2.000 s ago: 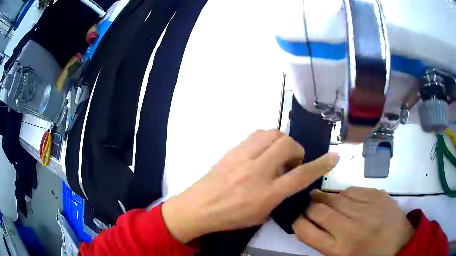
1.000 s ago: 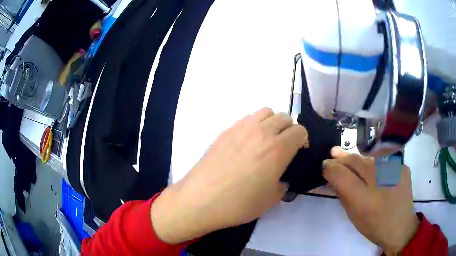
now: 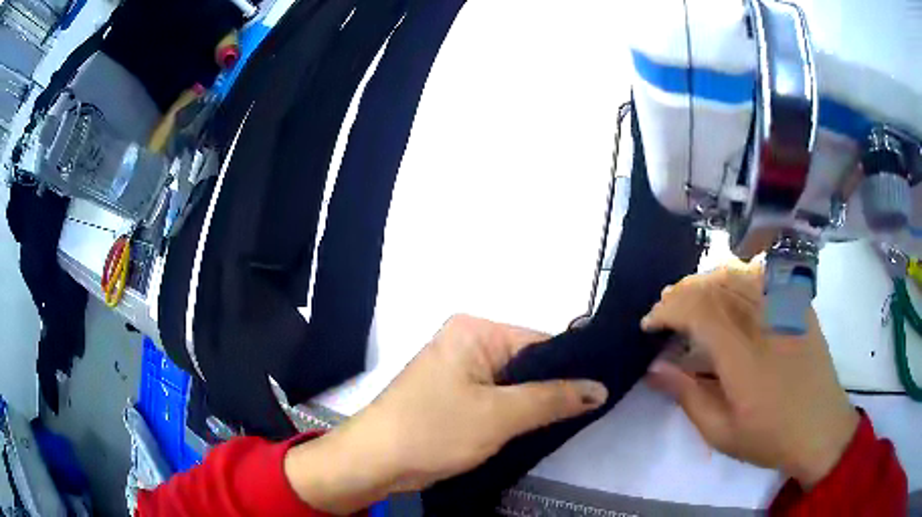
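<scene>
A black fabric strip [image 3: 647, 247] runs from under the white sewing machine head [image 3: 698, 111] towards me and down over the table's front edge. My left hand [image 3: 455, 404] grips the strip near the front edge, thumb on top and fingers folded under it. My right hand [image 3: 758, 353] pinches the strip's right edge just in front of the needle area, its thumb and forefinger at the cloth. The needle and presser foot are mostly hidden by the machine head and cloth.
More black strips [image 3: 354, 222] lie in curves to the left. Green-handled snips [image 3: 903, 323] lie at the right. A grey tape measure [image 3: 607, 502] runs along the front edge. Red-yellow scissor loops [image 3: 116, 271] and a clear container [image 3: 96, 162] are far left, above a blue crate [image 3: 162, 394].
My left hand has moved down towards the front edge and now grips the strip, which is bunched there. My right hand has risen slightly beside the strip. The camera view has shifted a little.
</scene>
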